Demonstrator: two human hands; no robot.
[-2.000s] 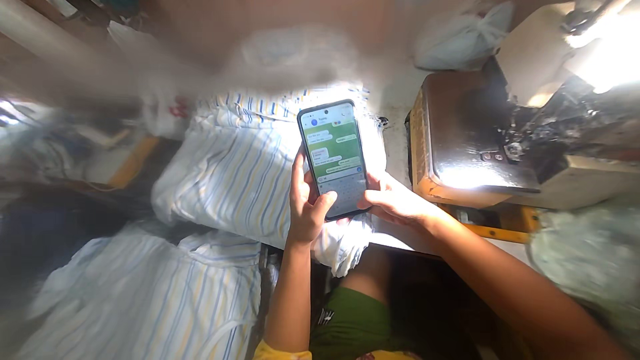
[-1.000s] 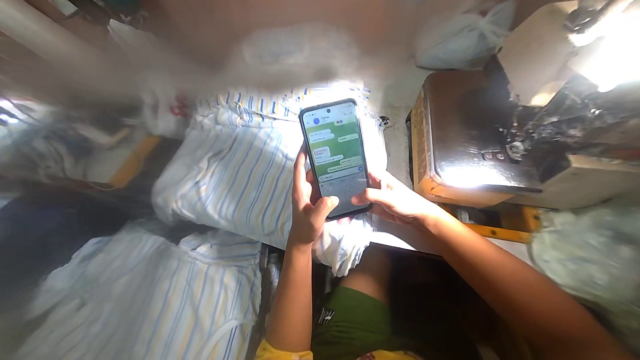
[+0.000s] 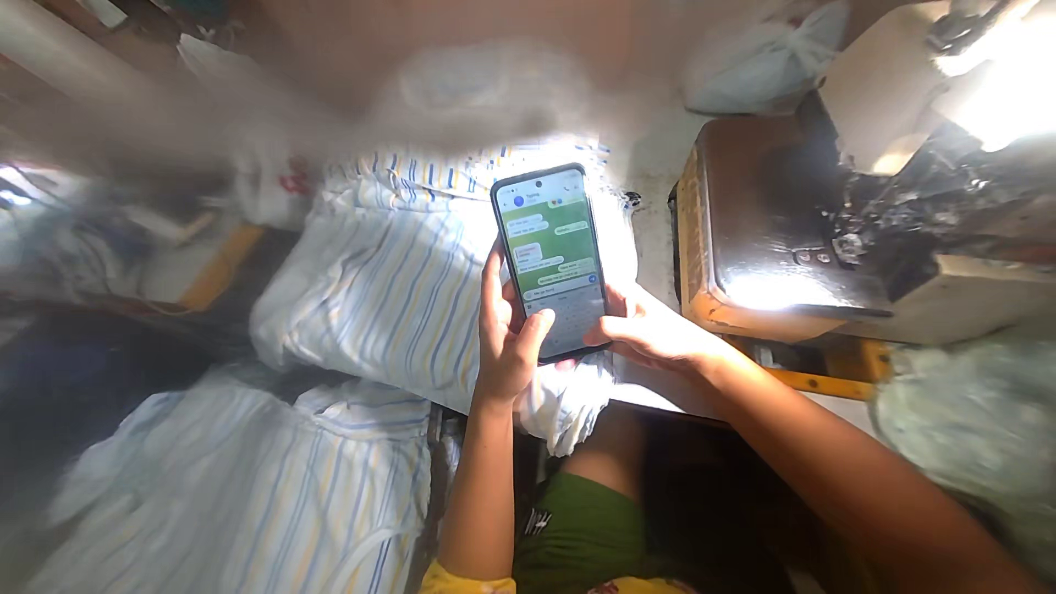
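A smartphone (image 3: 554, 256) in a dark case is held upright in both hands, its lit screen showing a chat and a keyboard. My left hand (image 3: 510, 342) wraps the phone's lower left side, thumb over the keyboard. My right hand (image 3: 648, 326) grips the lower right side, its thumb also over the keyboard. Behind the phone lies a pile of white fabric (image 3: 388, 289) with blue and yellow stripes, one bunched end hanging at the table edge below my hands. More striped fabric (image 3: 272, 487), which looks like a garment, lies at the lower left.
A sewing machine (image 3: 775, 223) with a dark top plate stands at the right under a bright lamp (image 3: 1011, 82). Beyond it lies a tied plastic bag (image 3: 767, 70). A pale translucent plastic bag (image 3: 973, 421) sits at the right edge. My legs, in green shorts (image 3: 590, 524), are below the table.
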